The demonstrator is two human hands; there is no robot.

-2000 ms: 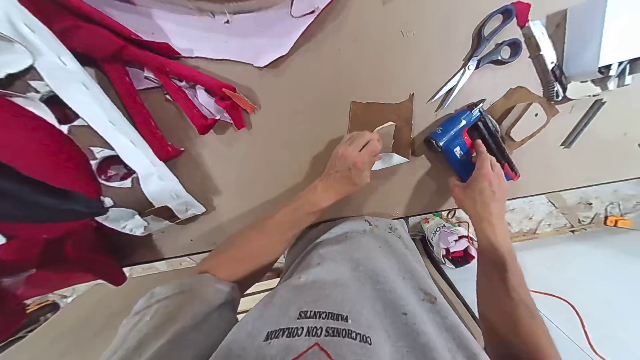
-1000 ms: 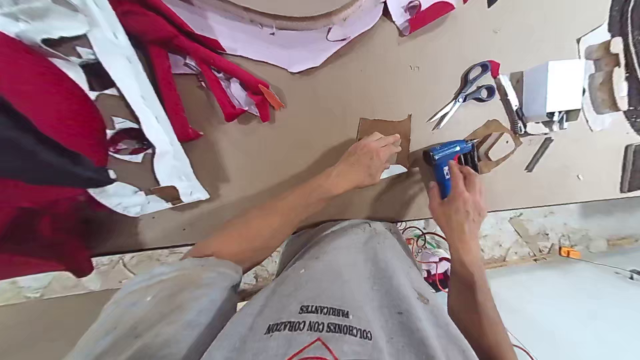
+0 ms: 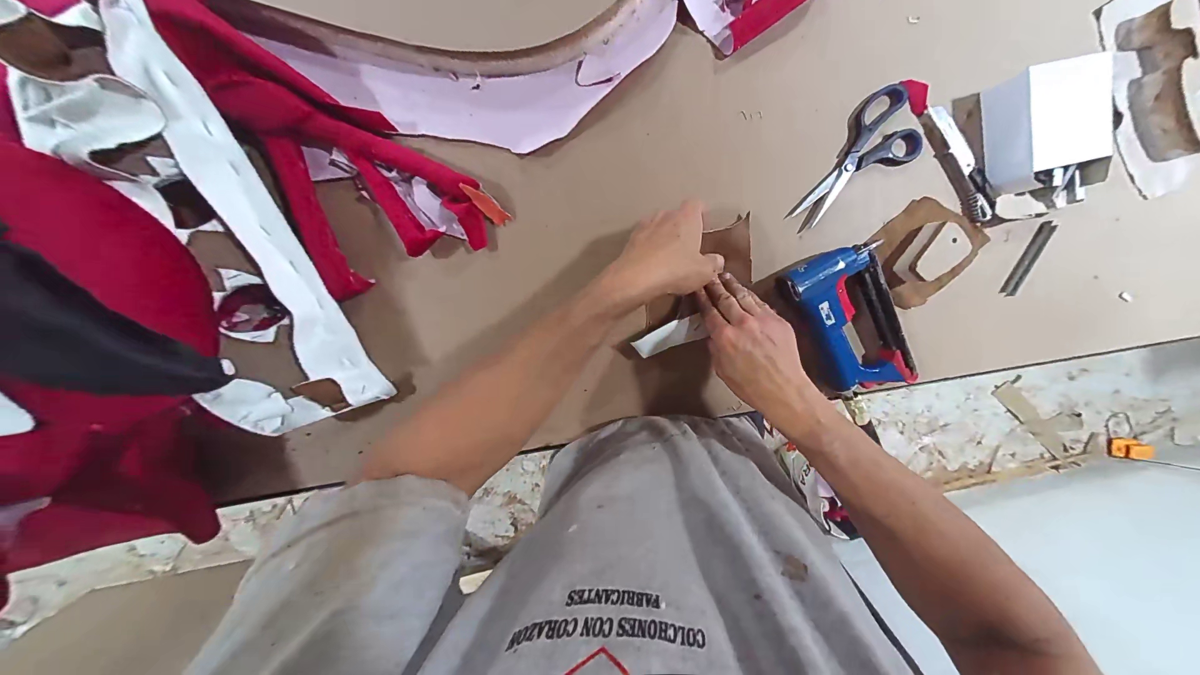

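Observation:
My left hand (image 3: 667, 251) presses on a brown piece of cardboard or fabric (image 3: 731, 246) near the table's front edge. My right hand (image 3: 750, 337) meets it there, its fingertips touching the piece beside the left fingers. A white strip (image 3: 667, 337) sticks out under the hands toward me; what exactly the fingers pinch is hidden. Just right of my right hand lies a blue staple gun (image 3: 830, 314), which neither hand touches. Beyond it rests a brown piece with a cut-out (image 3: 914, 291), and scissors (image 3: 858, 155) lie above, blades partly apart.
Red and white fabric (image 3: 234, 216) covers the left side of the table. A curved panel with pale fabric (image 3: 469, 98) lies at the back. On the right are a utility knife (image 3: 958, 159), a white box (image 3: 1050, 117), a staple strip (image 3: 1029, 258) and another cut piece (image 3: 1158, 103).
My right hand has let go of the staple gun, which now lies on the table, and has moved left to the brown piece. My left hand stays at that piece.

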